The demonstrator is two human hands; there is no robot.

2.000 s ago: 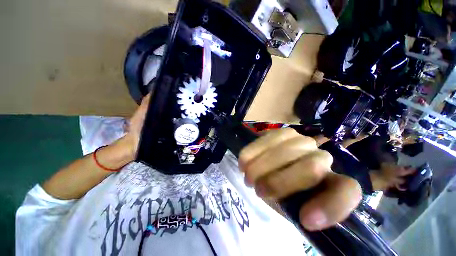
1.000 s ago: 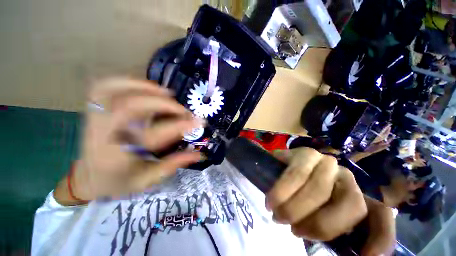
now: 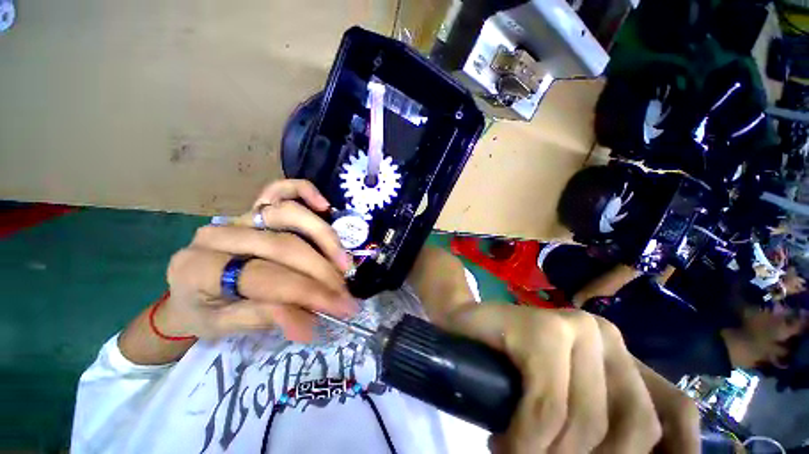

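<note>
The open black housing (image 3: pixel 443 146) stands tilted in front of me. Inside are a white toothed gear (image 3: pixel 371 181), a pale ribbon cable (image 3: pixel 376 133) crossing it, and a round silver motor (image 3: pixel 350 230) below. A black round base (image 3: pixel 300 137) shows behind its left side. My right hand (image 3: pixel 577 381) grips the black power screwdriver (image 3: pixel 452 368), whose thin bit points left, below the housing. My left hand (image 3: pixel 266 266) is at the housing's lower left, its thumb and fingertips pinched around the bit's tip. Whether a screw is between them is hidden.
A silver-white metal feeder box (image 3: pixel 532 58) stands on the tan bench (image 3: pixel 506 173) beyond the housing. Several black units (image 3: pixel 612 208) are at the right. Another person's dark sleeve (image 3: pixel 683 332) is at the lower right. A red stool (image 3: pixel 510 270) stands on the green floor.
My left hand let go of the housing's left side and came round to the bit tip. The screwdriver has moved out of the housing, down toward me, and its bit now points left.
</note>
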